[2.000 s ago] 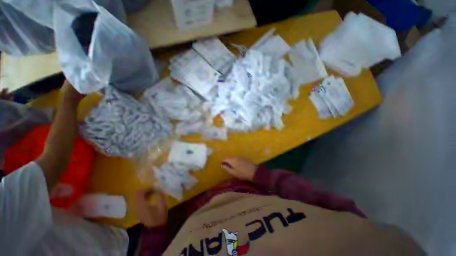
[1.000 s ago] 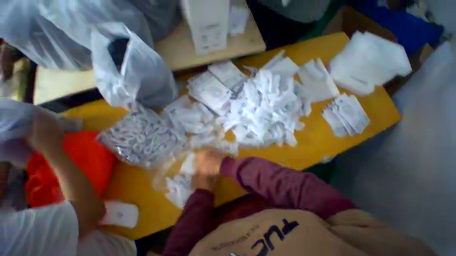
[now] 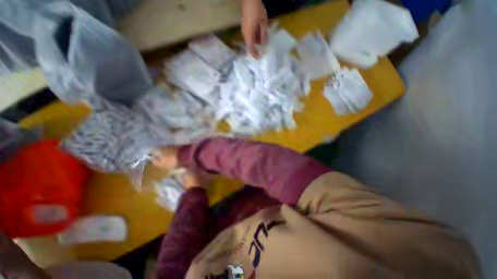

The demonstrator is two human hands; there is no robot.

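Note:
My right hand [image 3: 165,157] is at the clear edge of the bag of coiled cables [image 3: 109,139]. My left hand [image 3: 192,179] is just below it, beside a small pile of white packets [image 3: 170,192]. Both hands are blurred, and their fingers and anything in them cannot be made out. My right forearm lies over the front of the yellow table [image 3: 313,121]. A large loose heap of white accessory packets [image 3: 256,101] is beyond my arm, with flat leaflets [image 3: 191,71] behind it.
Another person's hand [image 3: 254,30] reaches into the heap from behind. Printed cards [image 3: 349,91] and white sheets [image 3: 373,30] are at the right end. A frosted bag [image 3: 103,60], a red bag [image 3: 41,180] and a white pouch [image 3: 95,229] are on the left.
My hands have moved left to the cable bag's edge. Another person's hand has appeared at the heap. The arm over the red bag has withdrawn. The view has shifted.

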